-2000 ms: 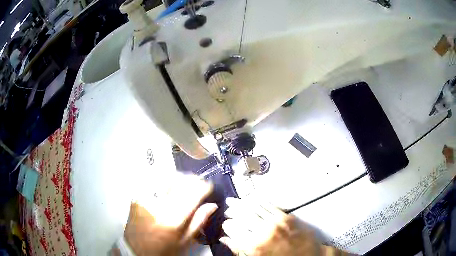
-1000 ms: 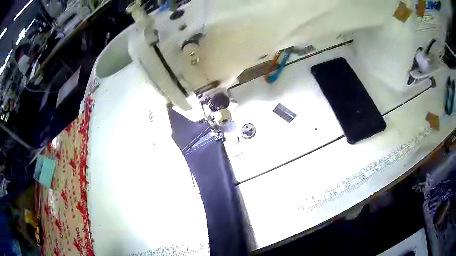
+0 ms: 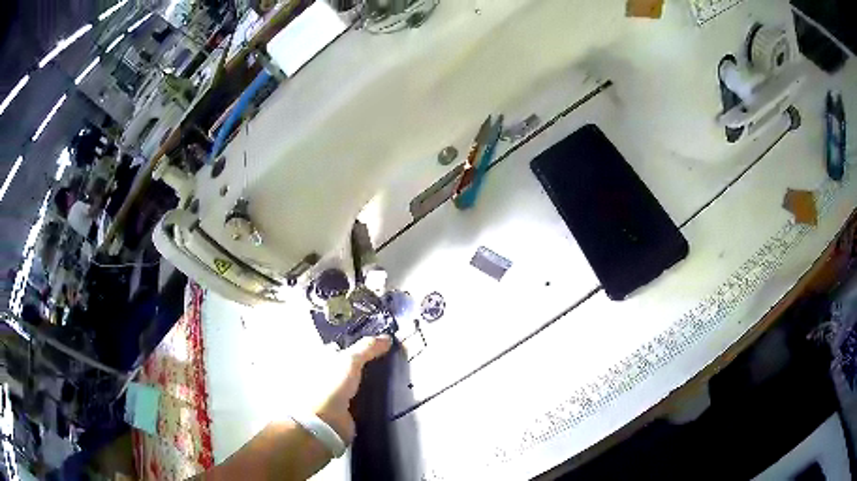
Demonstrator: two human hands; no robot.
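Observation:
A dark cloth strip (image 3: 378, 423) runs from under the presser foot (image 3: 383, 324) down to the front edge of the white table. My left hand (image 3: 329, 385) lies at the strip's left side, its fingertips near the foot. Its fingers are partly washed out by glare, so I cannot tell whether they grip the cloth. A band shows at the wrist. The cream sewing machine head (image 3: 221, 258) stands above left of the needle area. My right hand is out of the picture.
A black phone (image 3: 611, 211) lies to the right. Snips (image 3: 479, 162) lie behind the needle area. A grey plate (image 3: 491, 263) and round metal disc (image 3: 432, 305) lie beside the foot. A bobbin winder (image 3: 761, 85) and teal snips (image 3: 834, 136) are far right. Red-printed board (image 3: 195, 376) is left.
The view has swung right. Both hands were on the cloth at first, then neither was in view; now my left hand is back near the foot.

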